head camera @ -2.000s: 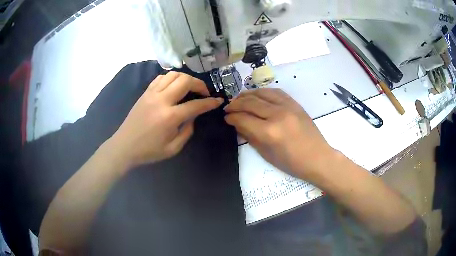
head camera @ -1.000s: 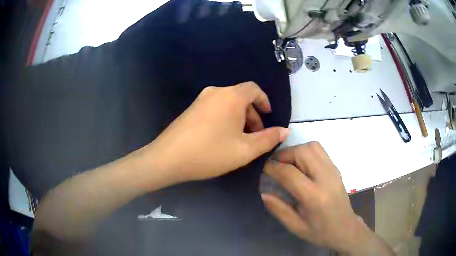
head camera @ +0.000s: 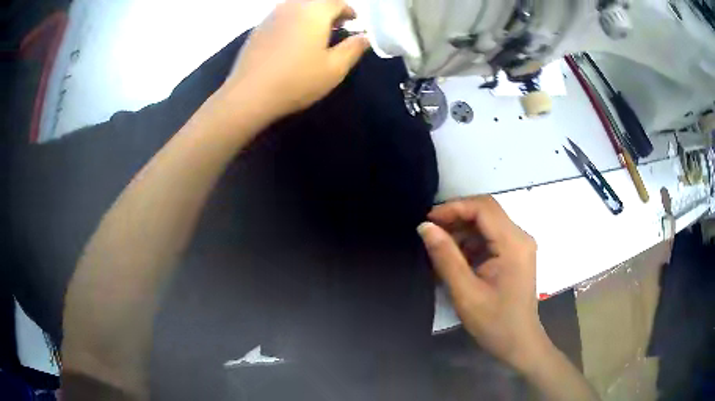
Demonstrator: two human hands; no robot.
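Note:
The large black cloth [head camera: 313, 188] covers the left of the table and hangs over its front edge; its right edge curves past the presser foot [head camera: 411, 98]. My left hand [head camera: 302, 59] is at the cloth's far edge, left of the white machine head [head camera: 478, 31], thumb and fingers around a small gap with something thin and dark there. Whether it grips is unclear. My right hand [head camera: 494, 282] is at the cloth's right edge, nearer me than the foot, thumb and forefinger pinching that edge. The round metal needle plate [head camera: 433, 107] shows partly beside the cloth.
Black thread snips [head camera: 593, 177] lie right of the needle. A red-shafted tool [head camera: 604, 110] and a black-handled screwdriver [head camera: 629, 125] lie beyond them. A red edge [head camera: 43, 78] is at far left. Brown cardboard [head camera: 623, 313] and dark cloth [head camera: 690, 313] are at lower right.
My left hand has moved from the cloth's right edge to its far edge beside the machine head. My right hand stays at the near right edge. The cloth has shifted, baring the needle plate.

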